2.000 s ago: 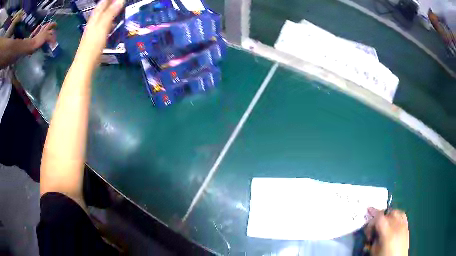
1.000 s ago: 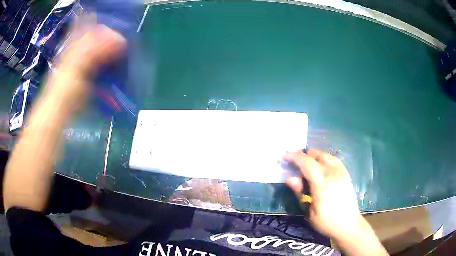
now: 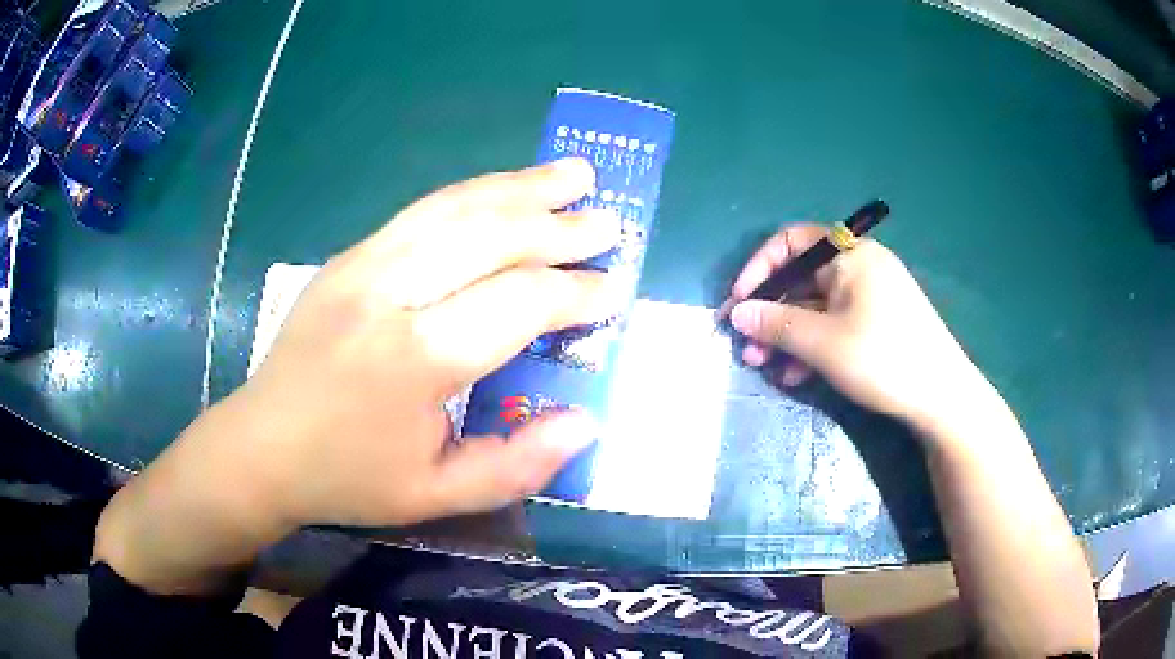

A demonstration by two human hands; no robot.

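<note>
A blue carton (image 3: 612, 148) with white text and a red logo stands over the white label sheet (image 3: 670, 425), partly covering it. My left hand (image 3: 425, 335) grips the carton from the left, fingers along its upper part and thumb low on its side. My right hand (image 3: 825, 309) is right of the carton, at the sheet's right edge, holding a slim dark pen-like tool (image 3: 812, 267) with a yellow band and black end. The tool's tip is at my fingertips near the sheet; whether a sticker is on it I cannot tell.
Stacked blue cartons (image 3: 97, 110) stand at the far left of the green bench (image 3: 425, 90). More blue cartons (image 3: 1160, 167) show at the right edge. A pale dividing line (image 3: 238, 193) crosses the bench on the left. A metal rail (image 3: 1044, 41) runs at the back right.
My left hand has come from the stacked cartons at the left to above the sheet, with one blue carton in it. My right hand has moved up slightly, the tool now clearly showing.
</note>
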